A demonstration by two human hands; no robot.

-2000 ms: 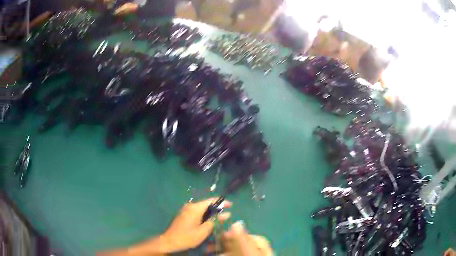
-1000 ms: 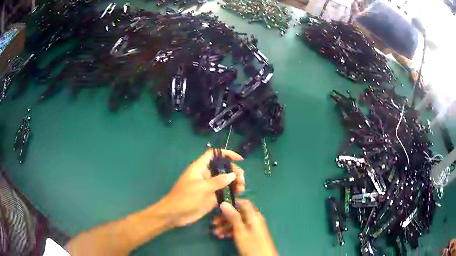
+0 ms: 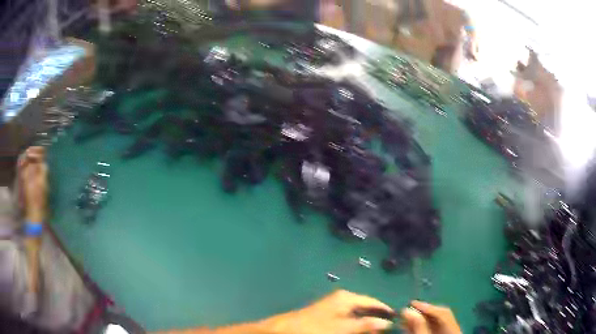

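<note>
The frame is blurred. My left hand (image 3: 336,316) is at the bottom edge, its fingers closed around a dark narrow housing (image 3: 378,313). My right hand (image 3: 431,318) is just right of it, cut off by the bottom edge, its fingertips close to the housing's right end. Whether it grips the housing or something else cannot be told. No green board can be made out in the hands. A large heap of black housings (image 3: 353,143) lies beyond my hands on the green bench top (image 3: 196,241).
Another dark heap (image 3: 549,261) lies at the right, and a smaller one (image 3: 500,124) farther back. Greenish boards (image 3: 412,78) lie at the back. A carton with blue-white pieces (image 3: 46,75) stands at the left. Another person's arm with a blue wristband (image 3: 33,228) is at the left edge.
The view has swung left and up, so my hands and the heaps sit farther right, and my hands are lower in the picture. The carton and another person's arm now show at left.
</note>
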